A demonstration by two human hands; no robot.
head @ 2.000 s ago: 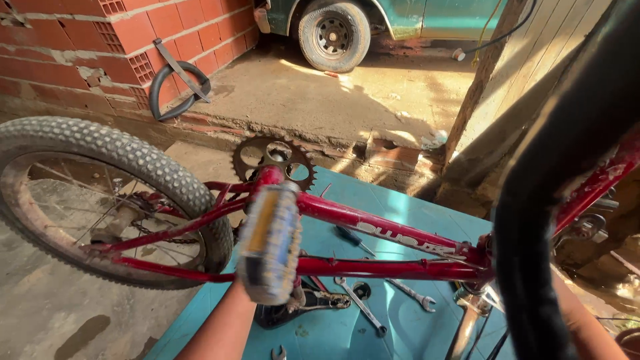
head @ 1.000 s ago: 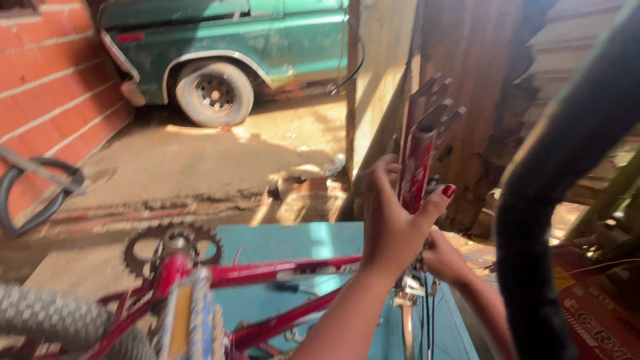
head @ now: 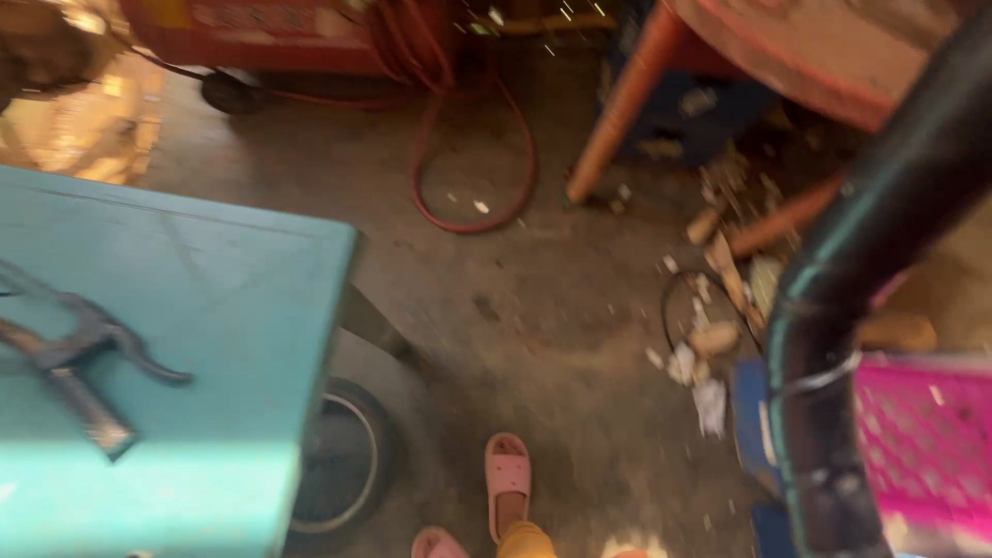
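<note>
Neither of my hands shows in the head view now, so what they hold is hidden. On the teal table (head: 232,310) at the left lies a bicycle brake lever with its handlebar grip (head: 93,349), dark and blurred. A curved black padded tube (head: 821,372) crosses the right side, close to the camera. Beneath the table's right edge stands a wheel with a dark tyre (head: 380,449).
A red machine (head: 294,39) on small wheels and a looped red hose (head: 473,229) are at the back. A round table with orange legs (head: 620,108), scattered scraps (head: 697,341) and a pink plastic basket (head: 922,434) are on the right. Feet in pink sandals (head: 508,473) stand below.
The view has swung far away to the floor. Both hands, seen a second ago at the red bicycle frame's front tube, are out of view, as is the frame.
</note>
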